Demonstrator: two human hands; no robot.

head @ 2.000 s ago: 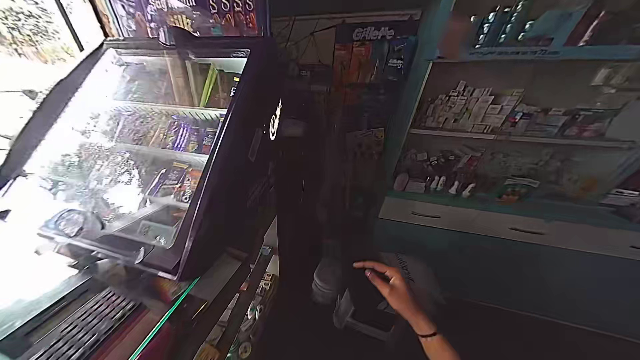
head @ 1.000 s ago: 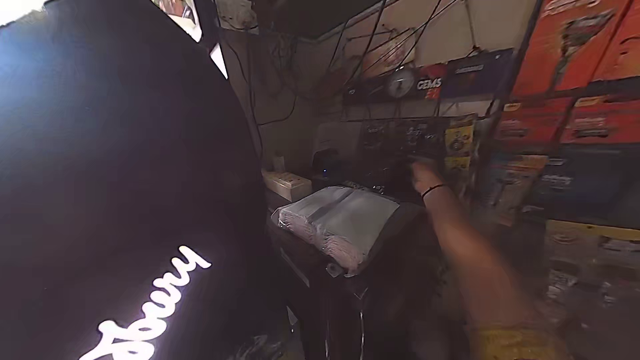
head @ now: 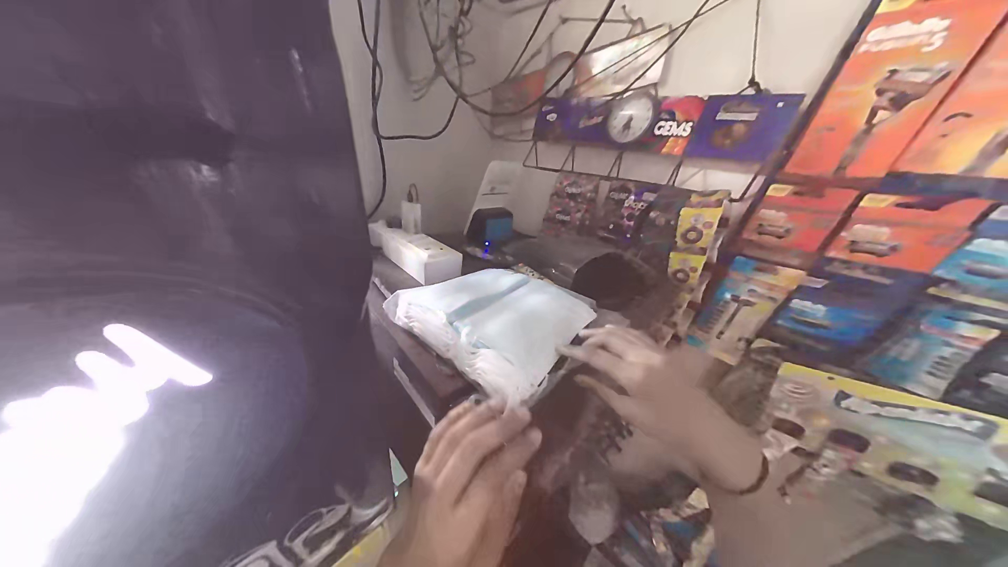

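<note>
A stack of thin white bags or sheets [head: 512, 315] lies on a dark surface at the middle of the head view. My left hand [head: 476, 472] is at its near edge, fingers extended and close together, the fingertips by the stack's front corner. At the stack's right side is my right hand [head: 638, 378], with its fingers spread and a dark band on the wrist. Whether either hand touches the stack is hard to tell. No object shows in either hand. Just behind the stack sits a dark round opening of some container [head: 614, 277].
A large dark display case [head: 181, 197] with glowing lettering fills the left side. Razor packs [head: 795, 228] hang on the right. A white box [head: 421, 256] and a small blue-lit device [head: 492, 228] sit behind the stack. Cables [head: 382, 94] dangle along the wall.
The view has swung far from the shelves and moved in on the stack. My left hand has come into view. My right hand, earlier reaching behind the stack, is now at its right side.
</note>
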